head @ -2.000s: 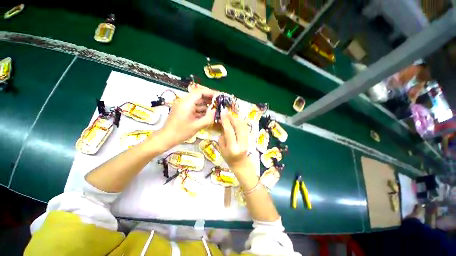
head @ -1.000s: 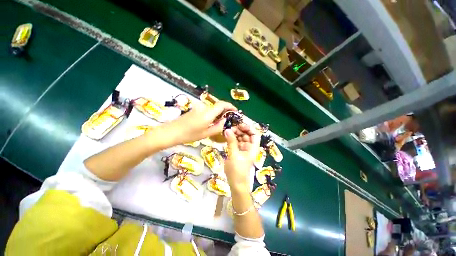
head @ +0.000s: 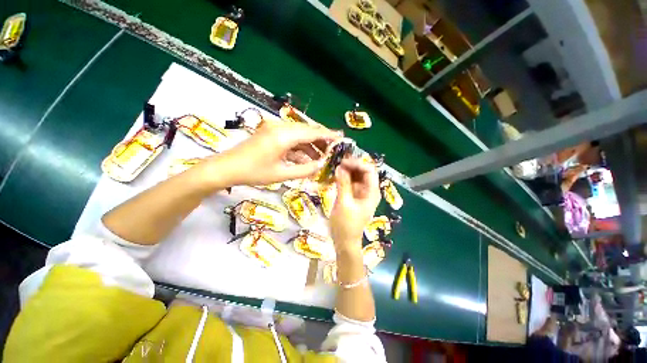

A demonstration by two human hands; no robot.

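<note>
My left hand (head: 287,150) and my right hand (head: 357,190) are bare and meet above the far right part of the white work mat (head: 206,254). Between their fingertips they hold a small black module (head: 341,152) with dark wires. Part of it is hidden by the fingers. A yellow part shows just below it; I cannot tell whether it is joined. Several pale housing halves with yellow-orange insides, such as the large one at the mat's left (head: 133,154), lie around and under my hands with red and black lead wires.
Yellow-handled cutters (head: 405,281) lie open in a V on the green bench, right of the mat. A tan block (head: 312,271) is near the mat's lower right. The green conveyor belt (head: 284,65) carries spaced units beyond the worn rail. A cardboard sheet (head: 505,294) lies far right.
Both hands still hold the black module. The right hand's fingers, spread a second ago, are now curled in at the module. The camera view has shifted and tilted.
</note>
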